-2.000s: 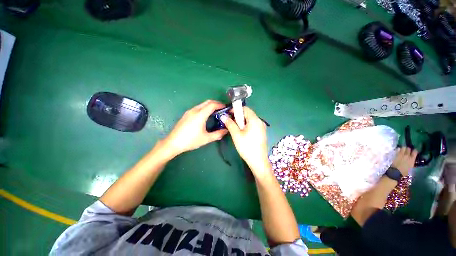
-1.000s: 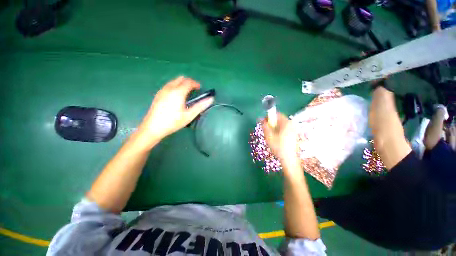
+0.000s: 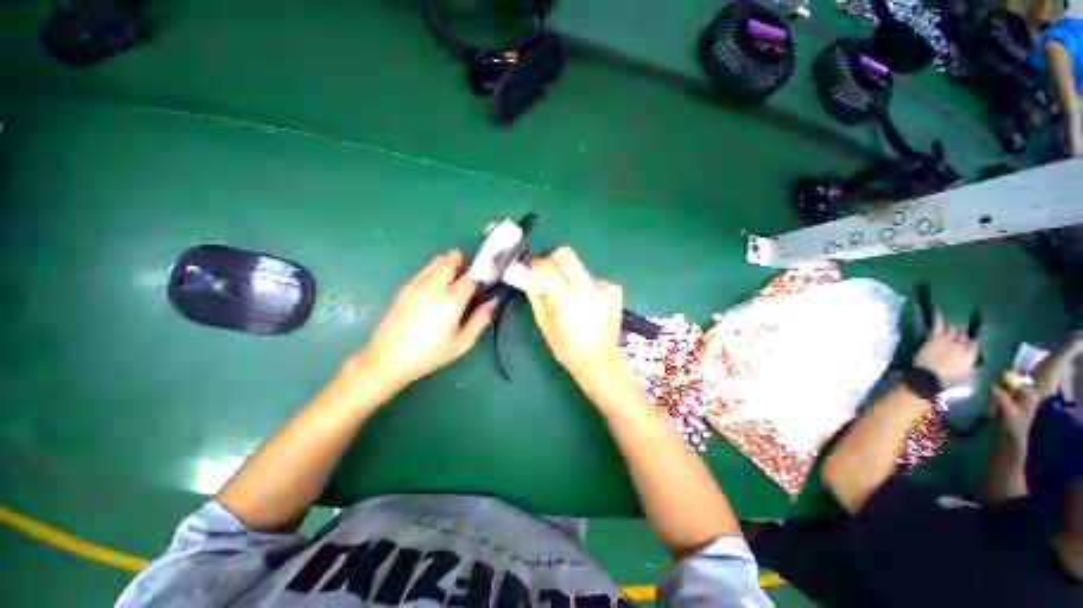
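My left hand (image 3: 422,315) is closed on a black clip bracket, of which dark parts show beside the fingers; a thin black strap (image 3: 501,344) curves down from it. My right hand (image 3: 572,311) is shut on the hammer. The hammer's metal head (image 3: 496,252) lies over the bracket between my two hands, and its dark grip end sticks out to the right of my right hand. The fingers and hammer head hide most of the bracket. Whether my right fingers also hold a small metal piece I cannot tell.
A glossy black oval (image 3: 241,290) lies at left. Loose metal pieces (image 3: 675,378) and a plastic bag (image 3: 808,362) lie at right, below a perforated metal post (image 3: 914,223). Fan heads (image 3: 747,50) and a bracketed part (image 3: 523,77) are at the back. Another person's arm (image 3: 885,434) reaches in at right.
My right hand has moved left with the hammer, from the metal pieces to my left hand. The hammer head is now over the bracket. My left hand has shifted slightly right and down.
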